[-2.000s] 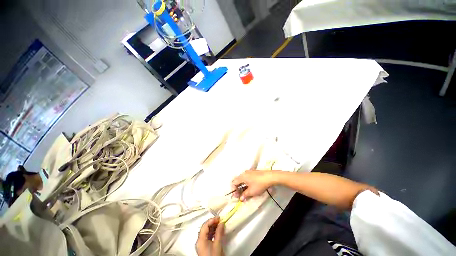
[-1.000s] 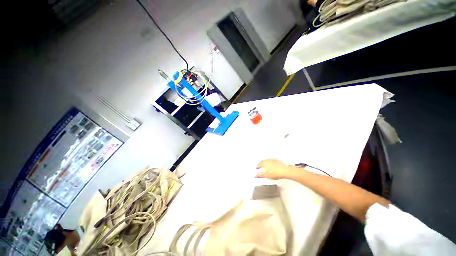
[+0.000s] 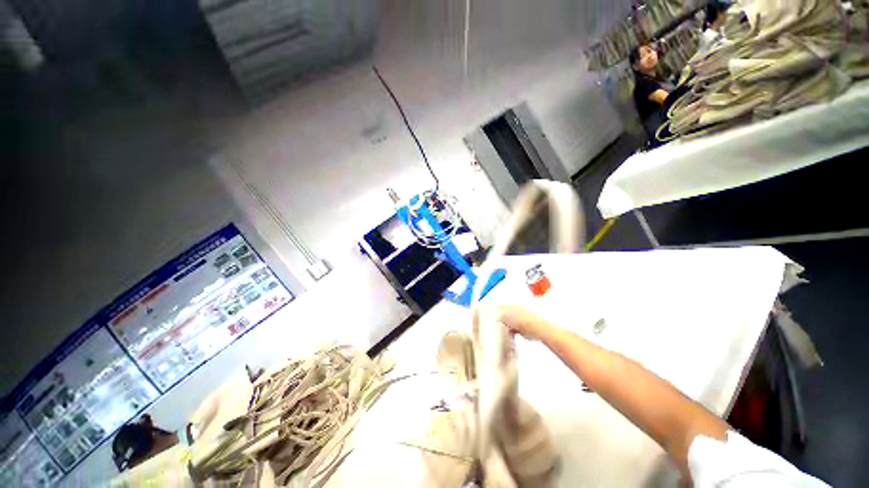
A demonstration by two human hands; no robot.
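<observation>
A beige bag body (image 3: 519, 434) hangs crumpled and partly blurred in front of me above the white table. Its long beige handle (image 3: 553, 191) arches up beyond my right hand. My right hand (image 3: 516, 321) is shut on the bag handle, and its fingertips are hidden behind the strap. My left hand is not in view. A small dark thing (image 3: 587, 388) lies on the table beside my right forearm; too little shows to tell what it is.
A pile of beige bags (image 3: 305, 410) lies at left, with a person (image 3: 138, 443) behind it. A small red container (image 3: 537, 282), a small grey piece (image 3: 599, 326) and a blue stand (image 3: 455, 257) are on the white table (image 3: 686, 295). Another table (image 3: 724, 172) holds bags, with people beyond.
The bag is lifted off the table, its handle raised high. My right hand, earlier flat over the table, now grips the handle. My left hand has left the picture. The view has tilted up.
</observation>
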